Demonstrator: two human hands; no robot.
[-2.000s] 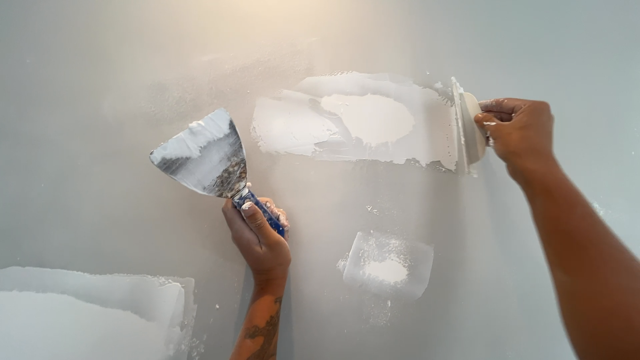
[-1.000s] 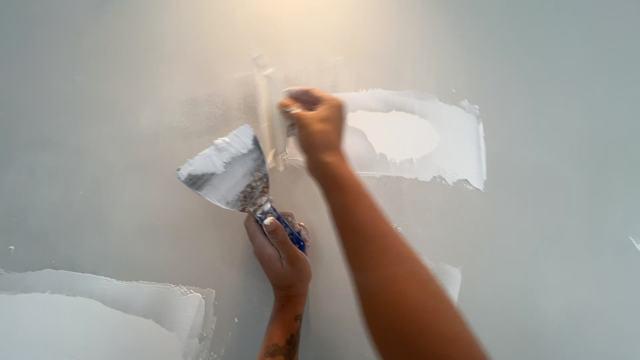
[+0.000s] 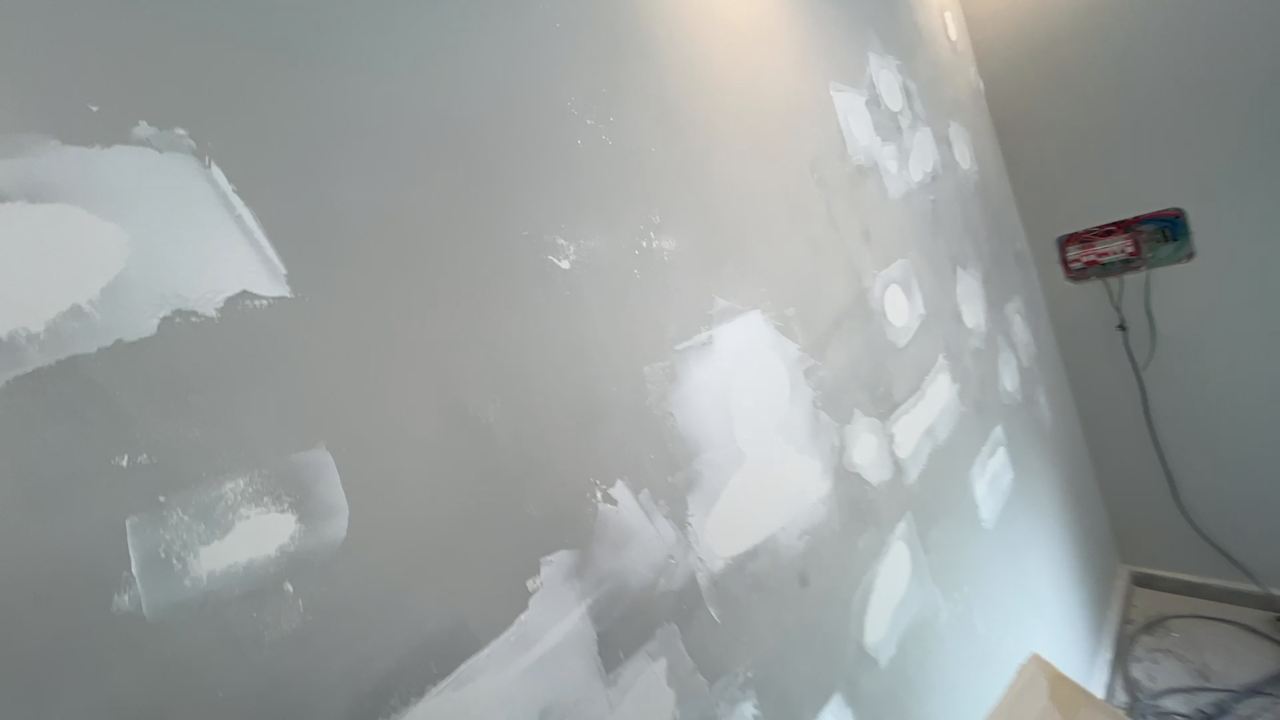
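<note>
Neither of my hands shows in the head view, and the two spreading tools are out of sight too. A grey wall (image 3: 430, 360) fills most of the picture. A wide patch of white filler (image 3: 170, 230) runs in from the left edge, with a smaller smeared patch (image 3: 245, 535) below it. Larger white patches (image 3: 755, 430) lie at the middle and bottom. Several small filled spots (image 3: 895, 305) dot the wall towards the corner.
On the adjoining wall at right, a recessed electrical box (image 3: 1125, 245) holds coloured wires, and a grey cable (image 3: 1160, 440) hangs from it. More cable (image 3: 1200, 620) lies coiled on the floor. A tan, angular object (image 3: 1050, 695) juts in at the bottom right.
The view has swung far to the right and tilted. Both hands, the putty knife and the other spreading tool have left the picture; the corner and electrical box have come into it.
</note>
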